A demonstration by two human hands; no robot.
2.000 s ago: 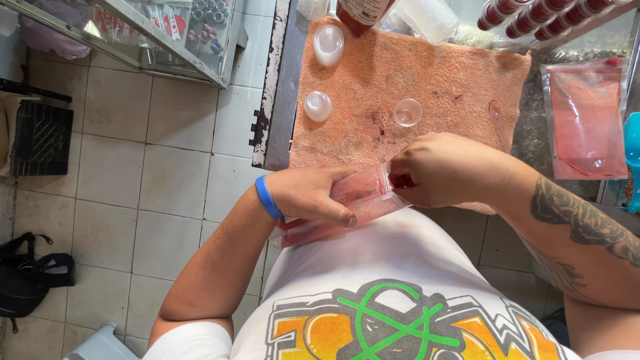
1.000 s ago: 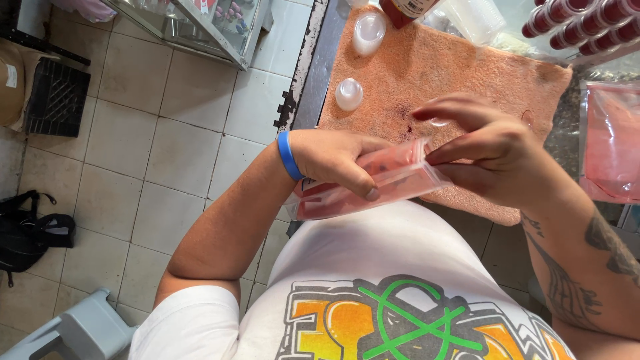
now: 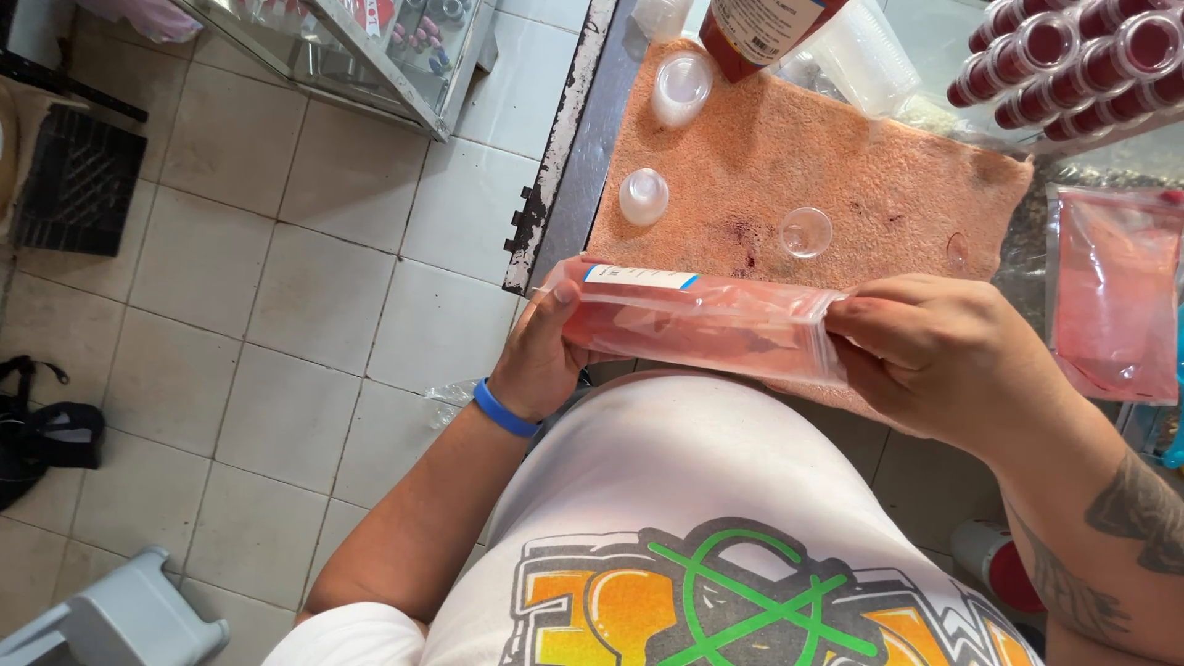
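Observation:
A clear plastic pouch with red contents and a label (image 3: 703,319) is stretched sideways in front of the shirt, over the near edge of an orange towel (image 3: 703,139). My left hand (image 3: 546,342), with a blue wristband, grips its left end. The fingers of my right hand (image 3: 906,342) pinch the ribbed zip edge at its right end. Beyond the pouch, a small clear cup (image 3: 644,196), a larger one (image 3: 683,88) and a clear round lid (image 3: 806,232) lie on the towel. Another round lid (image 3: 957,250) rests near the towel's right side.
A labelled red container (image 3: 758,32) and stacked clear cups (image 3: 860,55) stand at the back. Several lidded cups of dark red contents (image 3: 1091,55) are at the upper right, above another red-filled pouch (image 3: 1115,296). A glass display case (image 3: 370,55) and a grey plastic stool (image 3: 139,615) are at left.
My left hand has shifted from the middle of the pouch to its left end. My right hand, its fingers spread a second ago, is now closed on the zip edge. The pouch is more level.

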